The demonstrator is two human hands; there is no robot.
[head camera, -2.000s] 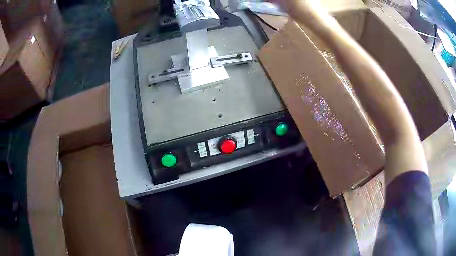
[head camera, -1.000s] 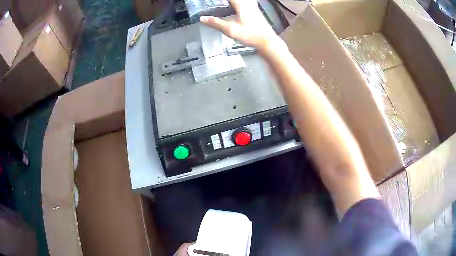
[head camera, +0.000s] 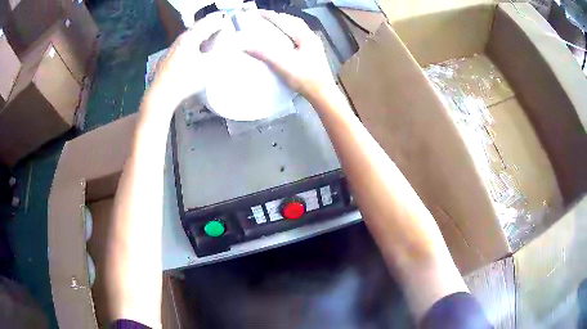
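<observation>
A white plastic tub (head camera: 244, 87) is over the fixture near the back of the machine bed, its rounded end towards me. My left hand (head camera: 183, 61) holds its left side. My right hand (head camera: 293, 54) is on its upper right side, fingers bent over it. Both hands and the tub are washed out by glare. The silvery fixture (head camera: 257, 123) shows only as a front edge under the tub. The clamp bars and press head are mostly hidden.
The black front panel has a green button (head camera: 214, 228) and a red button (head camera: 293, 209); my right forearm covers the panel's right end. An open carton (head camera: 67, 225) stands left. The right carton (head camera: 444, 160) holds clear plastic pieces (head camera: 479, 141). More cartons (head camera: 42, 96) are far left.
The tub has moved from low in front of me up onto the fixture area. My left hand has come up with it, and my right hand has closed in on the tub from above the bed.
</observation>
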